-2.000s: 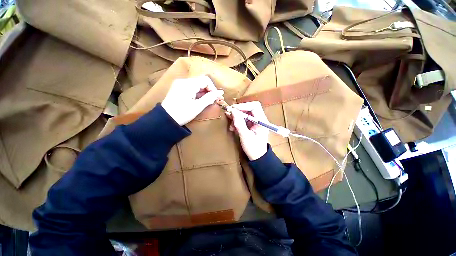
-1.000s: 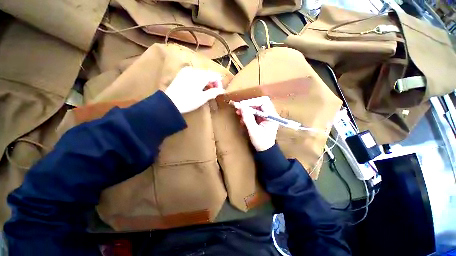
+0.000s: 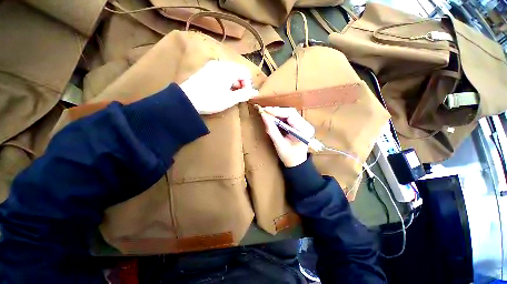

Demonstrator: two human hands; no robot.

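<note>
A tan-brown bag [image 3: 208, 205] lies in front of me, with a reddish leather strip [image 3: 328, 97] across its right part and another [image 3: 189, 242] at its lower edge. My left hand [image 3: 218, 87] rests on the bag's upper middle, fingertips pinched at the end of the leather strip. Whether a thread is between them is too small to tell. My right hand [image 3: 286, 136] holds a slim corded pen [image 3: 292, 132], its tip pointing up-left at the seam just below my left fingertips. A white cord runs from the pen's rear to the right.
More brown bags are piled at the left, at the top [image 3: 256, 12] and at the right [image 3: 414, 52]. A white power strip [image 3: 393, 172] with a black adapter [image 3: 407, 165] lies at the green table's right edge. The pen cord loops beside it.
The view has shifted, and the bag sits further left. The bag's middle fold has closed up. My left hand has moved from the left leather patch to the strip's end; the pen tip has followed.
</note>
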